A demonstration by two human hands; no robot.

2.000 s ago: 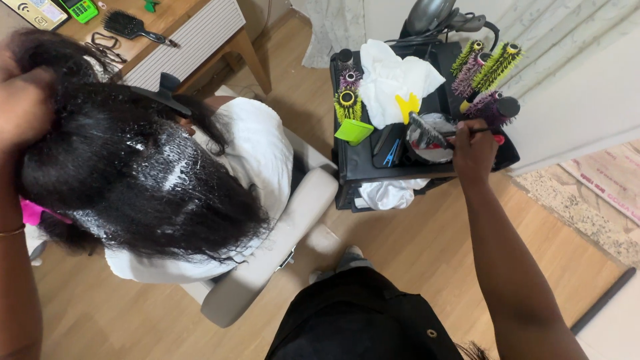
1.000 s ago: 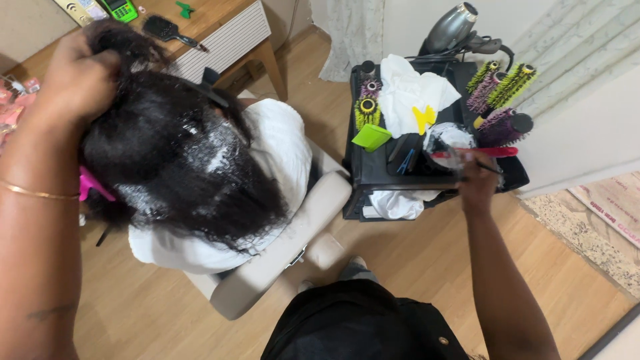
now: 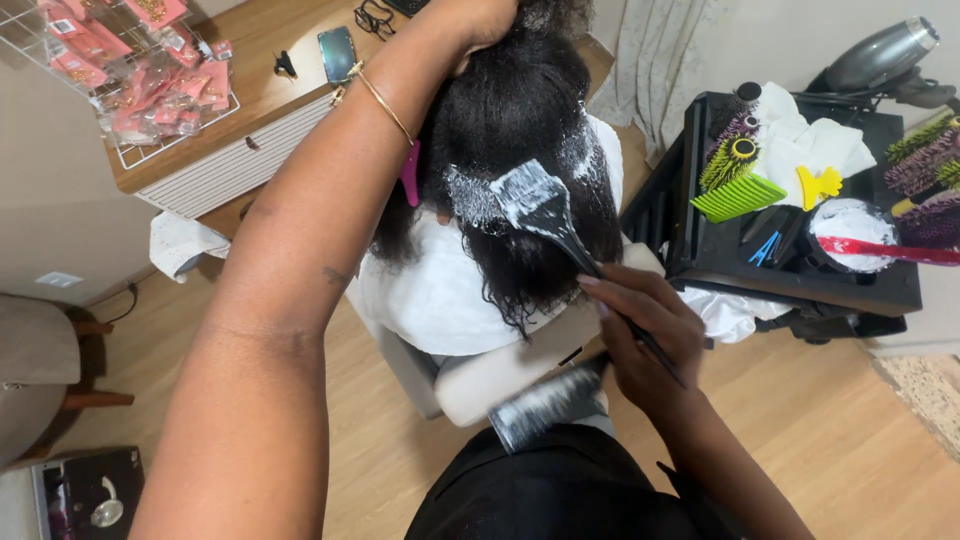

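My left hand (image 3: 487,24) grips a lifted section of a seated person's dark hair (image 3: 517,105) at the top of the head. My right hand (image 3: 652,330) is closed around the black handle of a tint brush (image 3: 534,196), whose cream-coated bristles lie against the hair at the back of the head. Out of the same hand, lower down, sticks a black comb (image 3: 540,405) smeared with white cream. White cream coats patches of the hair on both sides of the brush. A pink hair clip (image 3: 410,174) shows beside my left forearm. A white cape (image 3: 427,285) covers the person's shoulders.
At right, a black trolley (image 3: 802,289) holds a bowl of white cream (image 3: 851,225) with a red spatula (image 3: 892,249), a green comb (image 3: 739,197), a yellow clip (image 3: 817,186), round brushes and a hair dryer (image 3: 877,56). A wooden desk (image 3: 255,37) with a phone stands upper left.
My right hand has moved left from the bowl on the trolley to the hair, and the tint brush now touches it. My left hand still holds hair. The view has shifted.
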